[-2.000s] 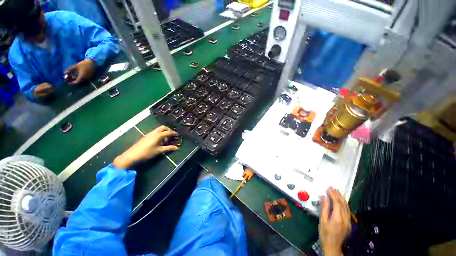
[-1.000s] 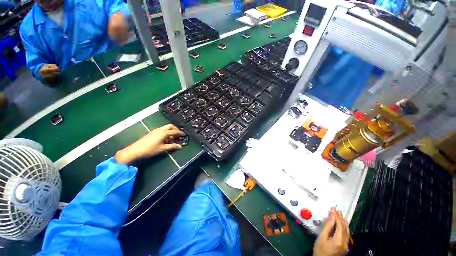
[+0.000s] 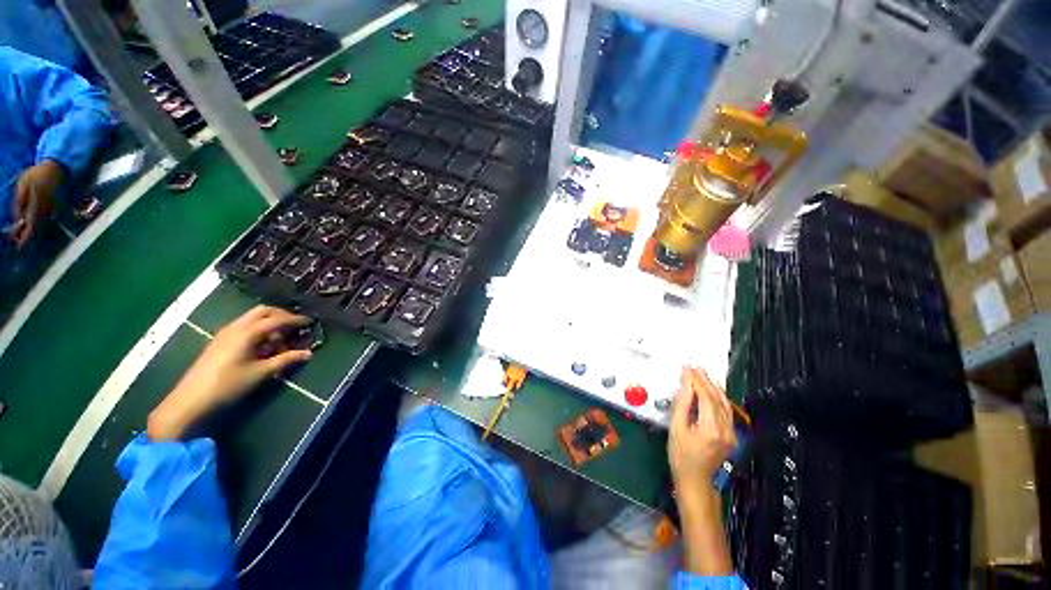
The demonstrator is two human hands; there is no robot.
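My left hand (image 3: 248,360) holds a small dark part (image 3: 307,335) with its fingertips on the green bench, near the front corner of the blister tray (image 3: 398,334). Dark parts sit in many of the tray's pockets. My right hand (image 3: 701,432) rests at the front right edge of the white press base (image 3: 553,302), beside the red button (image 3: 635,395); nothing can be seen held in it. The brass press head (image 3: 698,207) hangs over the base. An orange-brown fixture with dark blocks (image 3: 600,234) sits on the base to its left.
A spare fixture plate (image 3: 589,437) and an orange-handled tool (image 3: 508,398) lie at the bench front. Black tray stacks (image 3: 882,311) and cartons (image 3: 980,277) stand right. The green conveyor (image 3: 127,259) carries scattered parts. A white fan (image 3: 35,536) is bottom left. Another person's hand (image 3: 38,198) shows far left.
The view has swung right, so the bench, tray and press appear further left and more of the tray stacks and cartons shows. My left hand still holds the part; my right hand stays near the base edge.
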